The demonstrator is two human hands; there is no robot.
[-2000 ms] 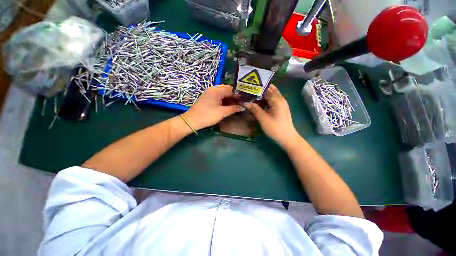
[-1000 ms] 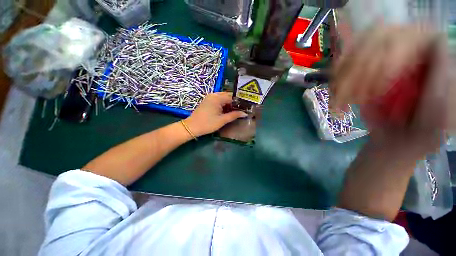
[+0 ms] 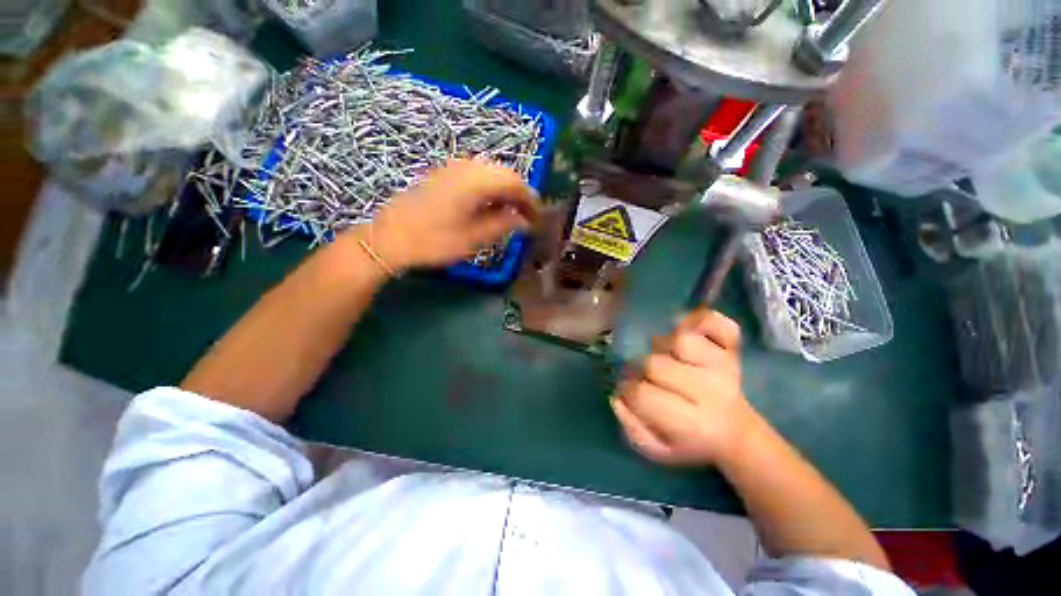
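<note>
The hand press (image 3: 628,157) stands at the centre, with a white warning label (image 3: 613,227) on its front. My right hand (image 3: 686,390) is closed around the end of the press lever (image 3: 719,265), low and right of the press; the red knob is hidden in it. My left hand (image 3: 460,215) is over the right part of the blue tray (image 3: 541,163), left of the press, with its fingers curled and blurred; whether it holds a pin cannot be told. Silvery metal pins (image 3: 372,146) are heaped in the tray. The base plate (image 3: 570,317) shows below the label.
A clear plastic box (image 3: 867,262) with pins stands right of the press. A crumpled clear bag (image 3: 140,116) and a dark flat slab (image 3: 192,239) lie left of the tray. Clear boxes (image 3: 337,29) stand behind it. A red bin (image 3: 727,120) is partly hidden behind the press.
My right hand has gone from the fixture to the lever and brought it down and towards me. My left hand has moved off the fixture to the tray. The upper press has come into view.
</note>
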